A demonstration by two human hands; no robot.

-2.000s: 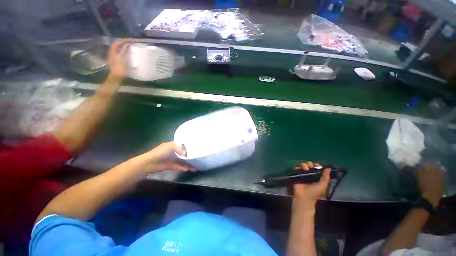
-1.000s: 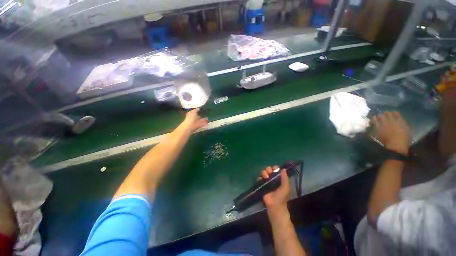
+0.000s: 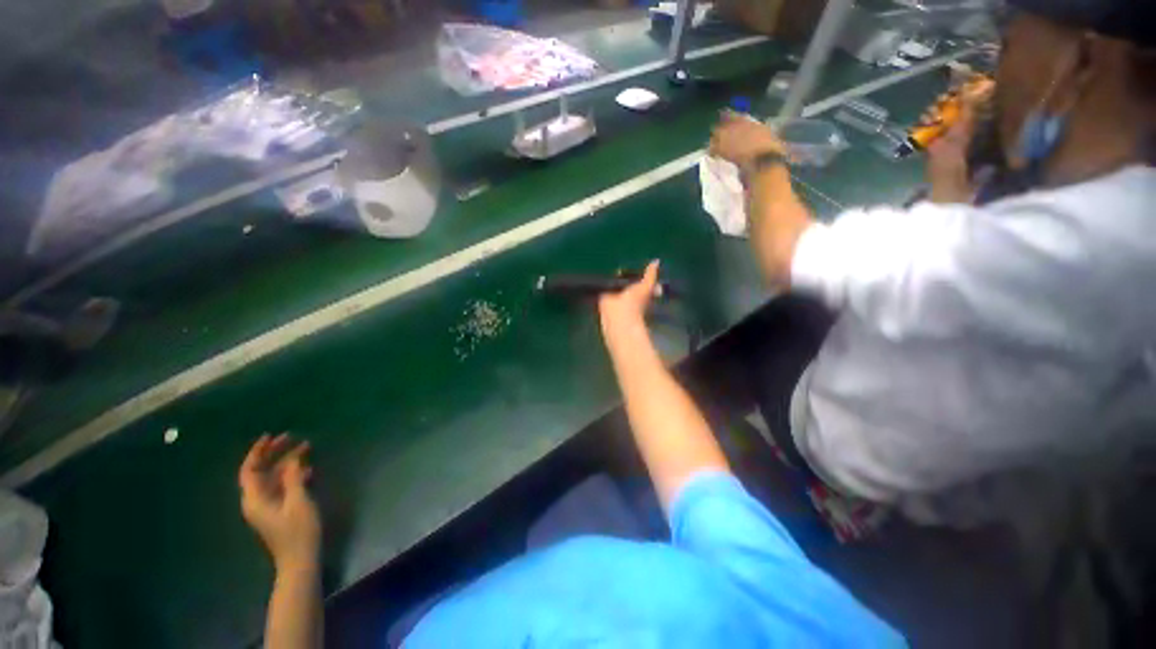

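Observation:
My right hand (image 3: pixel 630 302) holds the black electric screwdriver (image 3: pixel 586 285) over the green bench, its bit pointing left. My left hand (image 3: pixel 280 492) is empty with fingers apart, over the bench at lower left. A scatter of tiny screws (image 3: pixel 481 326) lies on the green surface between my hands, nearer the right one. A white appliance housing (image 3: pixel 393 203) stands beyond the pale strip at upper left, away from both hands.
A neighbour in a pale shirt (image 3: pixel 963 304) reaches over a white cloth or bag (image 3: pixel 724 197) at right and holds an orange-yellow tool (image 3: pixel 939 118). Beyond the strip are another housing (image 3: pixel 554 134), a white cover (image 3: pixel 636 98) and a clear parts bag (image 3: pixel 513 60). A small white dot (image 3: pixel 171 435) lies at left.
My left hand has let go of the white housing, which now stands beyond the strip, and has come back to the lower left. The screwdriver has moved forward. The view has turned right.

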